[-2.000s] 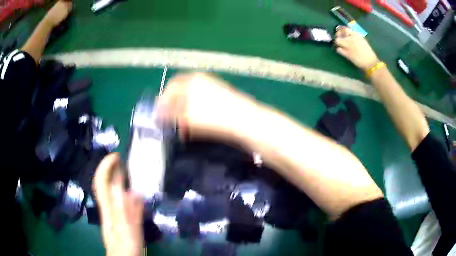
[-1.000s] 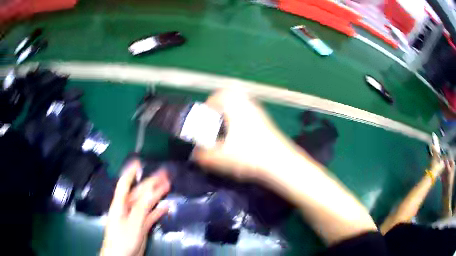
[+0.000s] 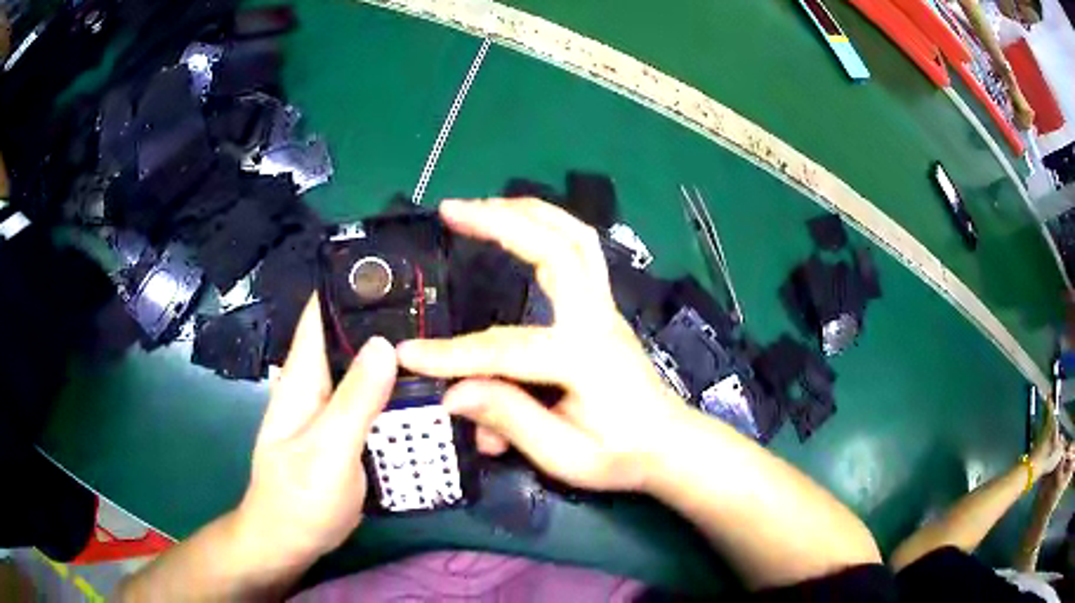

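Observation:
An open black phone body [image 3: 389,324] is held upright in front of me. Its round tan speaker [image 3: 370,277] and thin red wires [image 3: 419,289] show in the upper half, and the white keypad board [image 3: 413,457] with dark dots in the lower half. My left hand [image 3: 301,442] grips the left side, thumb on the middle. My right hand [image 3: 566,359] is at the right side, a finger at the top edge and others at the middle. Loose black inner covers [image 3: 212,177] are heaped left, and more [image 3: 707,353] lie behind and right of my right hand.
Open tweezers [image 3: 713,253] lie beyond the pieces. A smaller black pile [image 3: 831,295] is at right. Past the pale strip [image 3: 754,141] lie a dark phone [image 3: 953,203] and a blue-ended one [image 3: 839,41], near red trays [image 3: 902,38]. Another person's arms [image 3: 978,507] are lower right.
My hands have come together on the phone body, which is now lower and turned with the keypad towards me. The view has shifted, and the tweezers and more of the heap now show.

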